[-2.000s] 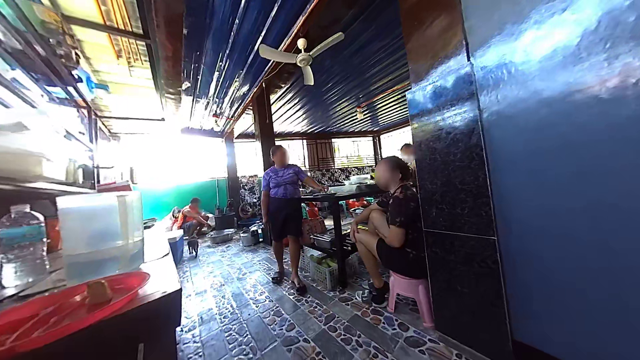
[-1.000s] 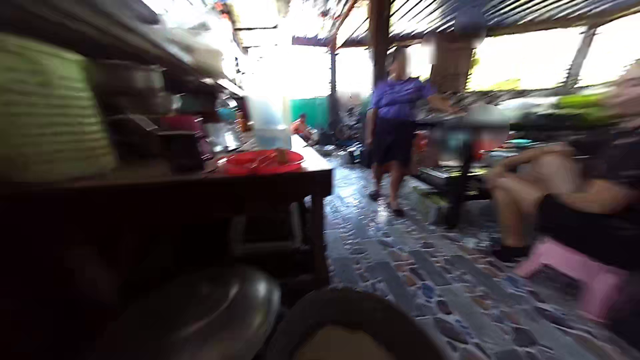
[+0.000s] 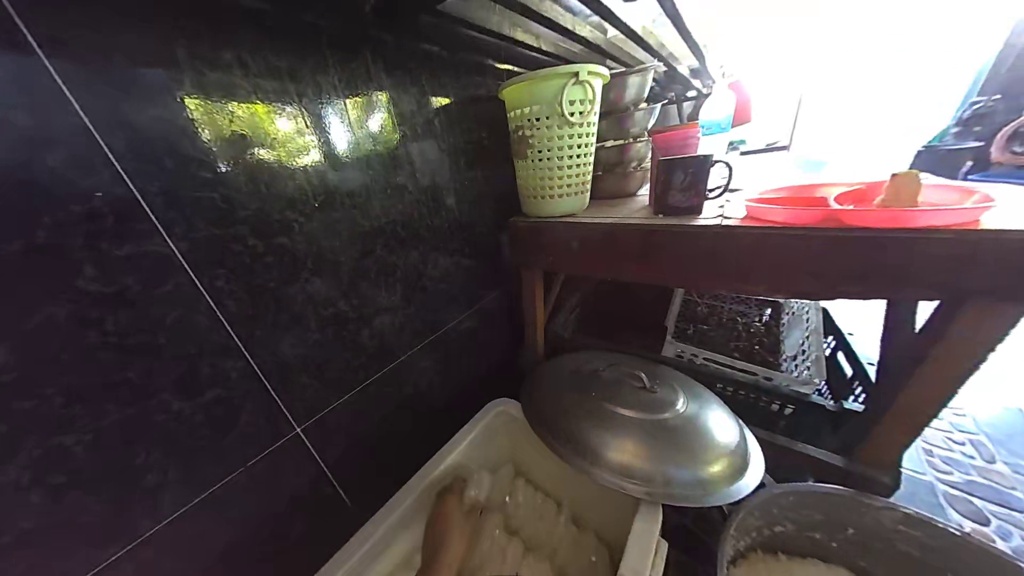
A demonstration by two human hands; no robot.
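One of my hands, apparently my left hand, reaches down into a white plastic foam-like box and touches pale, lumpy, wrapped-looking pieces near its left side. Its fingers are partly hidden among the pieces, so their grip is unclear. A domed metal lid with a small handle lies tilted over the box's far right corner. Right of the box stands a large metal pot holding a pale, grainy mass that looks like rice. My right hand is out of view.
A dark tiled wall rises on the left. Ahead, a wooden table bears a green perforated plastic basket, stacked metal bowls, a dark mug and a red divided plate with a brown piece of food. Plastic crates sit underneath.
The view has swung left and down from the room with people to the wall and box. A hand now shows in the box; no hand was visible in the earlier frames.
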